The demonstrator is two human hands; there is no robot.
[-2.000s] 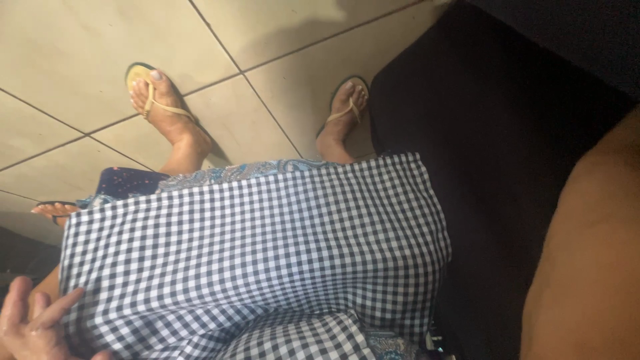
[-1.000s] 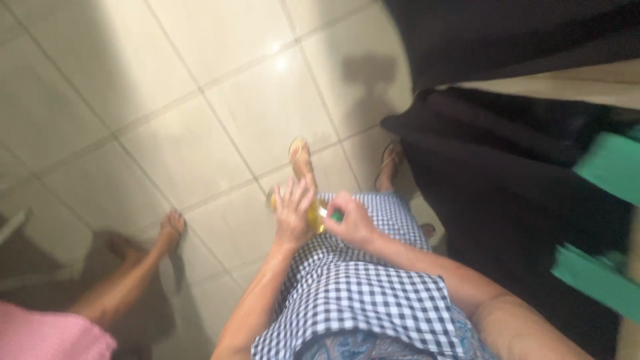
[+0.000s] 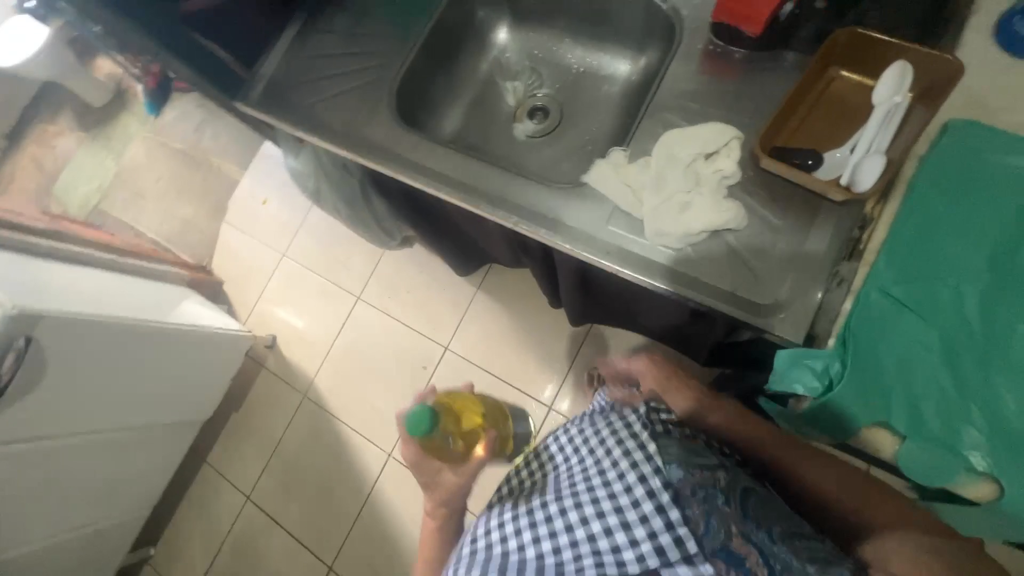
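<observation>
A clear bottle of yellow liquid with a green cap [image 3: 460, 426] lies tilted in my left hand [image 3: 440, 472], whose fingers wrap around it. My right hand [image 3: 640, 380] is blurred at the upper edge of the checked apron [image 3: 584, 488], near or on the cloth; whether its fingers pinch the cloth cannot be told. Beyond both hands is a stainless steel sink [image 3: 480, 144], and a crumpled white cloth [image 3: 692, 188] lies on its drainboard.
A brown tray [image 3: 772, 152] with several white plastic spoons stands at the upper right. Green plastic sheeting [image 3: 952, 320] covers the right side. A white cabinet [image 3: 104, 384] stands at the left. The tiled floor [image 3: 376, 344] shows between the cabinet and the sink counter.
The view has swung over to the sink. One second ago both my hands were together at the yellow bottle; now my left hand alone holds it and my right hand is apart, by the apron.
</observation>
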